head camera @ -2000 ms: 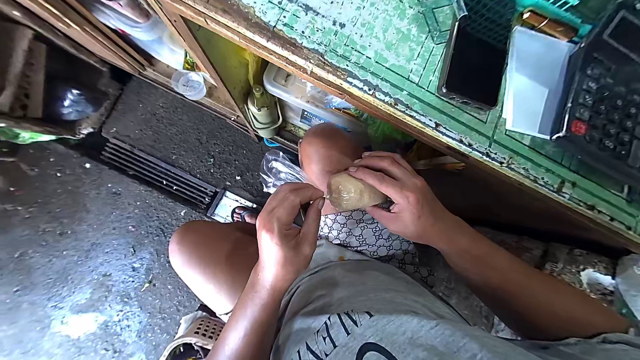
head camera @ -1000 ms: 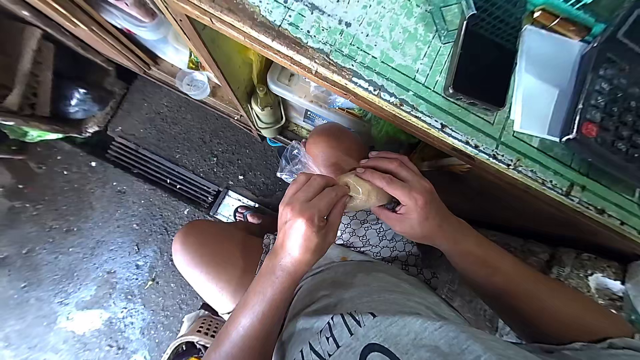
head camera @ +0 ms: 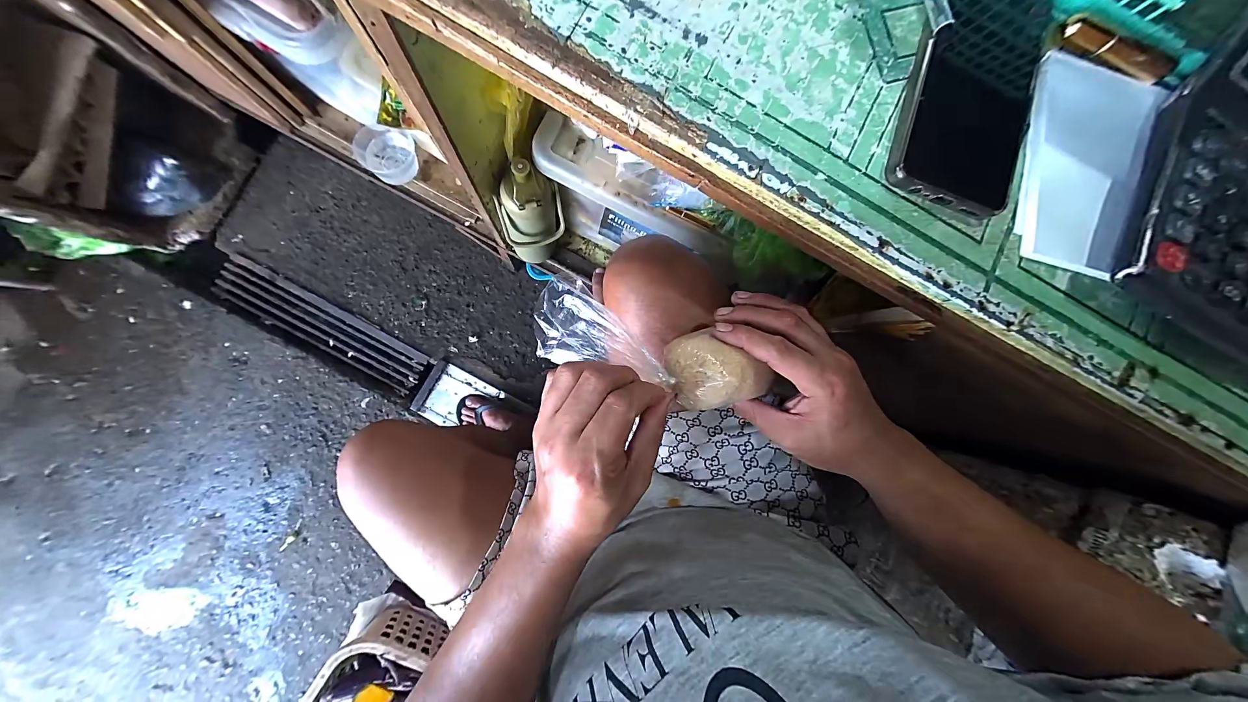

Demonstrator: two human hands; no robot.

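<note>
A clear plastic bag packed with a tan, grainy substance (head camera: pixel 710 369) is held between both hands above my lap. My right hand (head camera: pixel 809 375) wraps around the filled end, fingers over the top and thumb underneath. At the neck of the bag, my left hand (head camera: pixel 600 429) pinches the gathered plastic between thumb and fingers. The loose, see-through top of the bag (head camera: pixel 585 327) sticks out to the upper left, beyond the left fingers. What the tan substance is, I cannot tell.
A worn green counter (head camera: pixel 780 127) runs across the upper right, bearing a smartphone (head camera: pixel 965 127), a white box (head camera: pixel 1087 161) and a black calculator (head camera: pixel 1194 195). Below are a lidded plastic container (head camera: pixel 585 175) and a green bottle (head camera: pixel 526 200). A woven basket (head camera: pixel 390 629) stands bottom left, near a floor grate (head camera: pixel 322 322).
My left hand has drawn back from the filled part, where it covered the neck a second ago. The loose plastic top now shows spread out above the left fingers.
</note>
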